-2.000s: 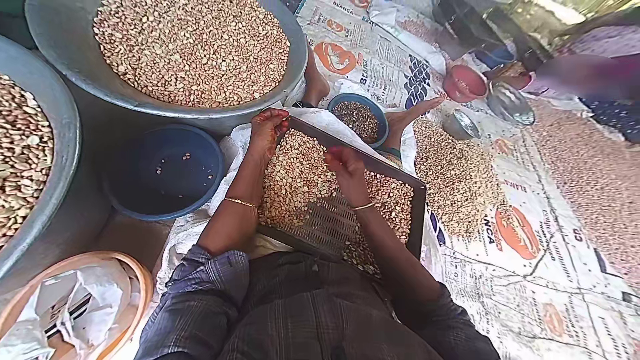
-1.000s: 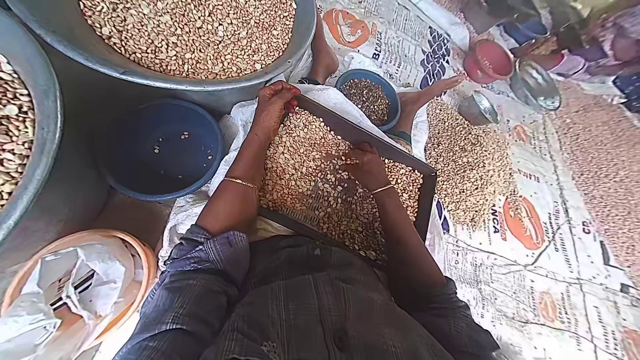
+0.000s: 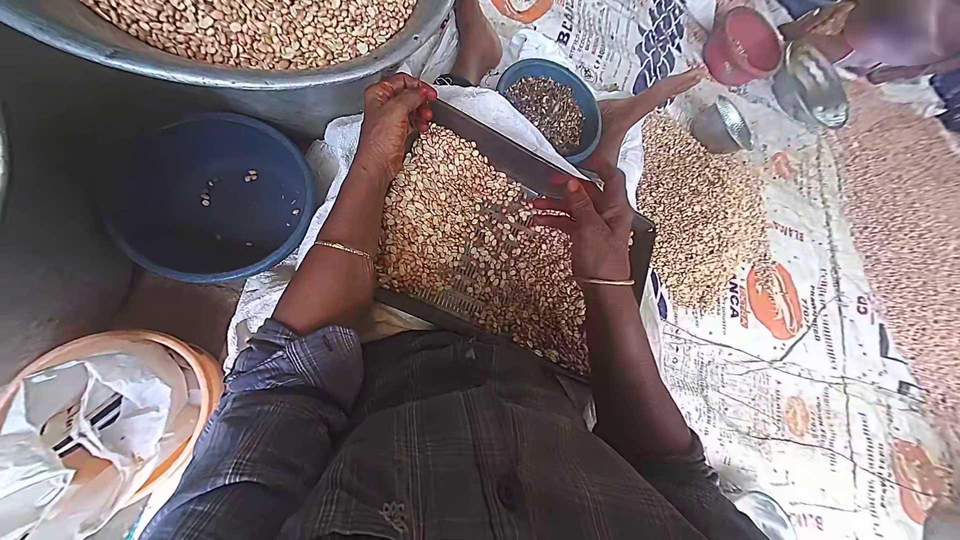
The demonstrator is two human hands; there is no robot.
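Observation:
A dark rectangular sieve tray [image 3: 517, 169] with a slotted bottom rests on my lap, tilted in the view and covered with pale and reddish-brown beans or kernels [image 3: 442, 187]. My left hand [image 3: 394, 120] grips its upper left corner, fingers closed on the rim. Over the right part of the tray is my right hand [image 3: 592, 217], thumb and fingers apart near the far rim; I cannot tell whether it touches the rim. Just beyond the tray stands a small blue bowl [image 3: 592, 135] holding dark bits.
A large metal basin [image 3: 247, 75] of kernels stands at upper left, above a blue tub [image 3: 210, 274] with a few kernels. An orange tub [image 3: 214, 367] holds plastic bags. Kernel piles [image 3: 694, 225] lie on printed sheets at right, near a red bowl [image 3: 742, 45], metal bowls [image 3: 810, 82] and another person's foot [image 3: 637, 105].
My right hand has moved from the kernels in the middle of the tray toward its far right rim. The kernels have spread over more of the slotted bottom. My left hand stays at the corner.

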